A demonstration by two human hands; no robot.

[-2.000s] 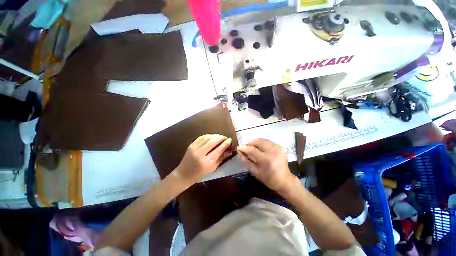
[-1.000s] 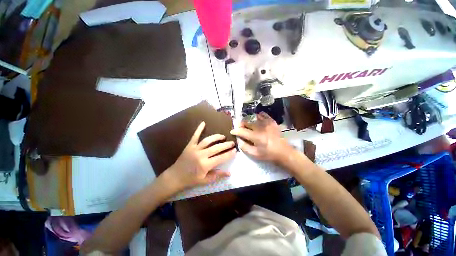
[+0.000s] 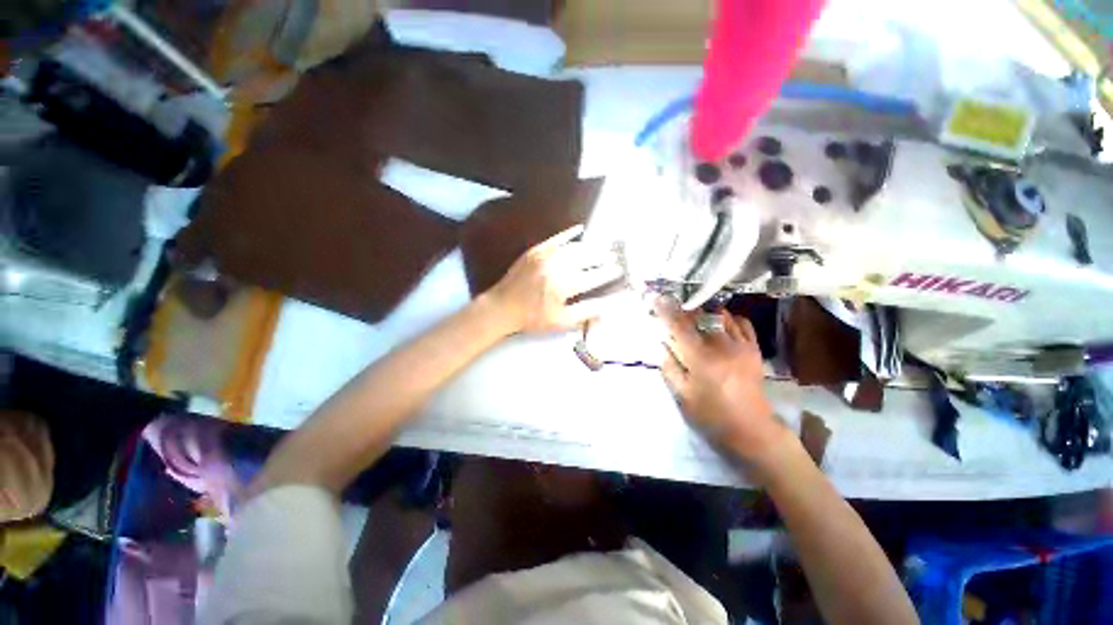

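The brown cut panel [image 3: 519,238] lies flat left of the needle area, its right part under my left hand. My left hand [image 3: 568,287] rests on its edge with the fingers somewhat apart. My right hand [image 3: 720,372] is at the presser foot area [image 3: 708,320], fingertips close to the metal parts; blur hides whether it pinches anything. The white industrial lockstitch machine [image 3: 842,232] with "HIKARI" lettering stands at the right. A small dark-edged outline shows on the table between my hands; I cannot tell what it is.
Stacked brown pieces [image 3: 330,232] lie at the left, near yellow-orange tape [image 3: 259,354]. Brown and striped scraps [image 3: 836,348] sit under the machine arm. A small brown offcut [image 3: 814,433] lies beside my right wrist. A blue crate [image 3: 1037,556] stands at lower right.
The view has shifted, so the table and machine sit further right. The brown panel has moved away from me, towards the back. Both hands have moved forward, the right to the presser foot.
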